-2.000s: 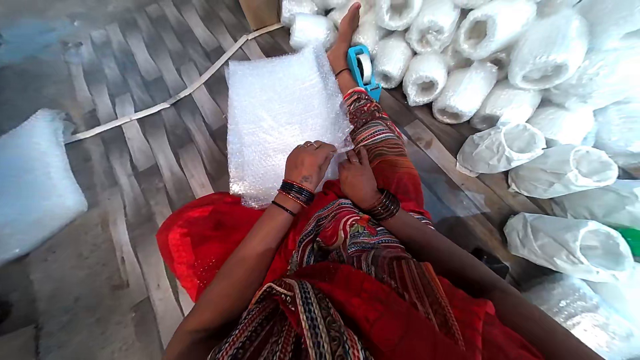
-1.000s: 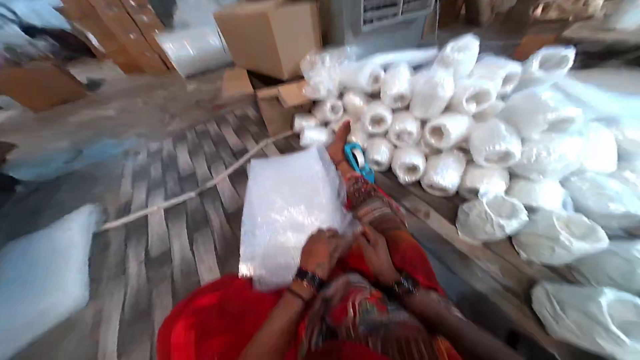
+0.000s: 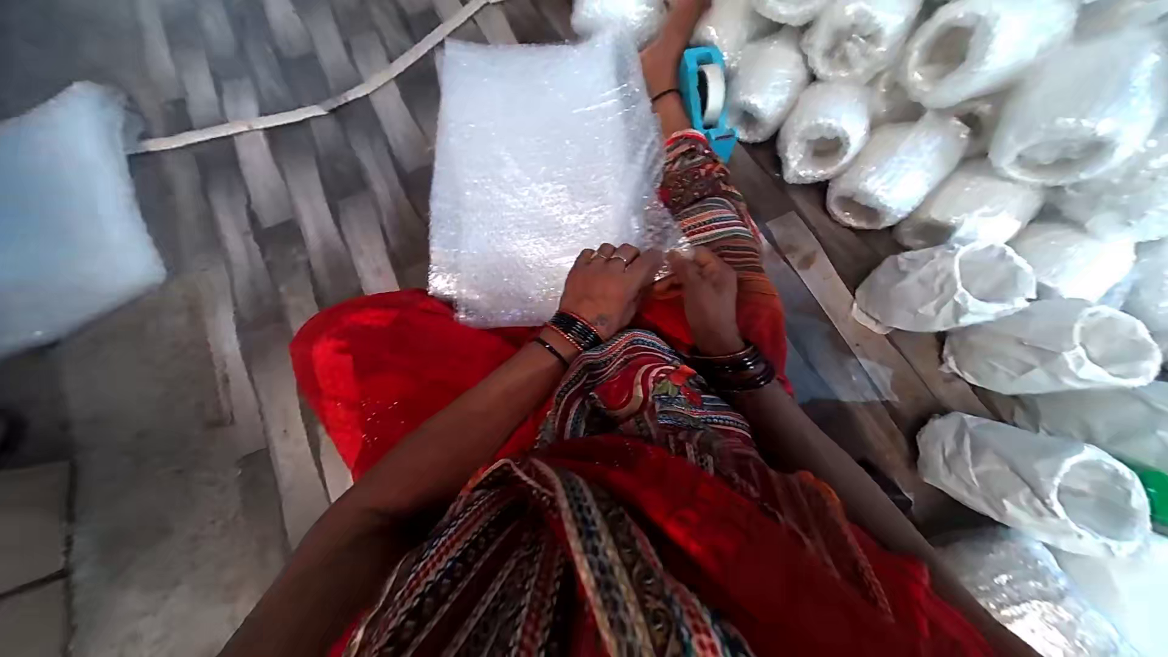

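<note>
A stack or folded piece of bubble wrap (image 3: 538, 164) lies across my lap and leg. My left hand (image 3: 610, 285) rests at its lower right edge, fingers bent against the film. Close beside it, my right hand (image 3: 706, 290) pinches the same edge between thumb and fingertips; the two hands nearly touch. What lies under my left fingers is hidden. A blue tape dispenser (image 3: 707, 96) with a roll of white tape stands beside my outstretched foot, beyond both hands.
Many wrapped white rolls (image 3: 899, 169) are piled on the right, with paper-like wrapped ones (image 3: 1045, 347) nearer. Another bubble wrap piece (image 3: 68, 214) lies at the left. A pale strip (image 3: 319, 109) crosses the patterned floor mat (image 3: 246, 182).
The view tilted up a second ago and is now down again. Both hands stay at the lower right edge of the bubble wrap, with no plain change in what they hold.
</note>
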